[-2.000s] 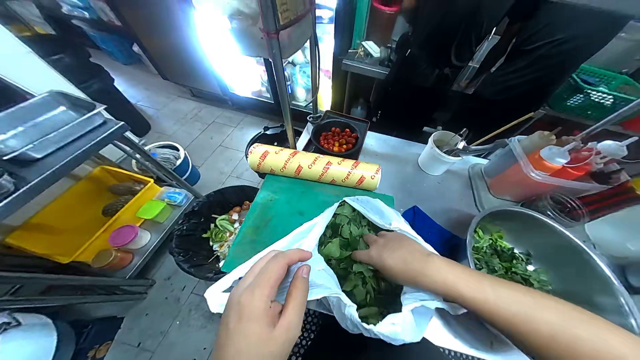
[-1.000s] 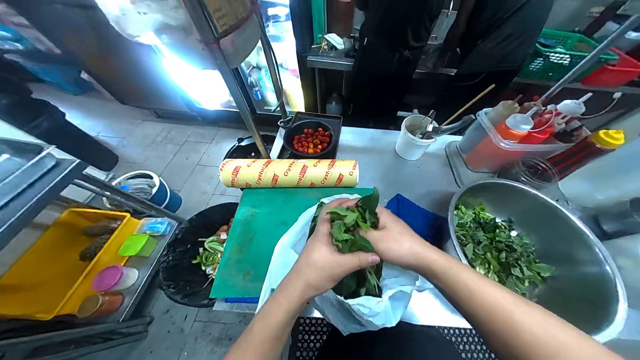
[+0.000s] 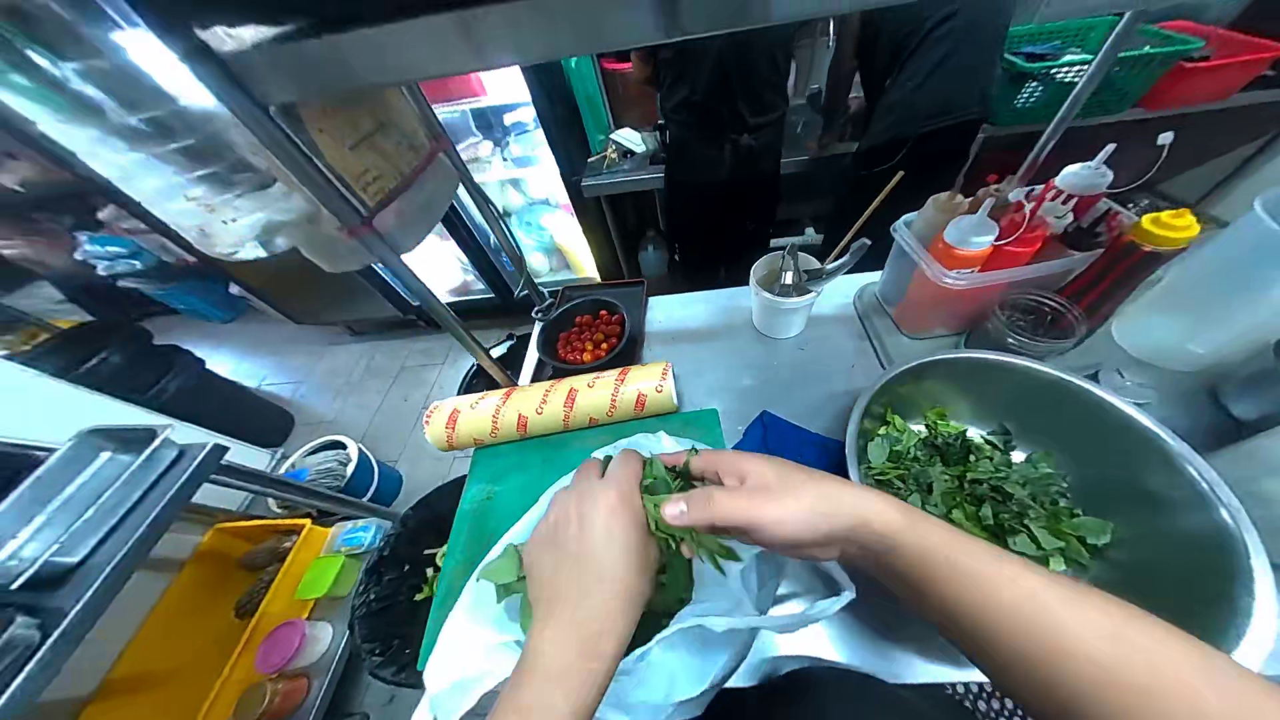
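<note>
My left hand (image 3: 597, 555) and my right hand (image 3: 760, 500) meet above an open white plastic bag (image 3: 740, 620), both gripping a bunch of leafy green herbs (image 3: 665, 500). More leaves show in the bag beneath my hands. The bag rests over a green cutting board (image 3: 520, 480). Just beyond it, a printed roll of cling film (image 3: 550, 405) lies across the board's far edge. To the right of my right hand stands a large steel bowl (image 3: 1130, 470) with loose green leaves (image 3: 985, 490) in it. A folded blue cloth (image 3: 790, 440) lies between bag and bowl.
A pan of cherry tomatoes (image 3: 590, 337), a white tub with utensils (image 3: 781, 305) and a plastic bin of sauce bottles (image 3: 995, 270) stand farther back. A black-lined waste bin (image 3: 400, 590) is left of the board. A metal post (image 3: 440, 310) rises behind. Two people (image 3: 725, 150) stand beyond the table.
My left hand, empty and beside the leaves two seconds ago, now grips them. My right hand has come up out of the bag, holding leaves. The view has shifted.
</note>
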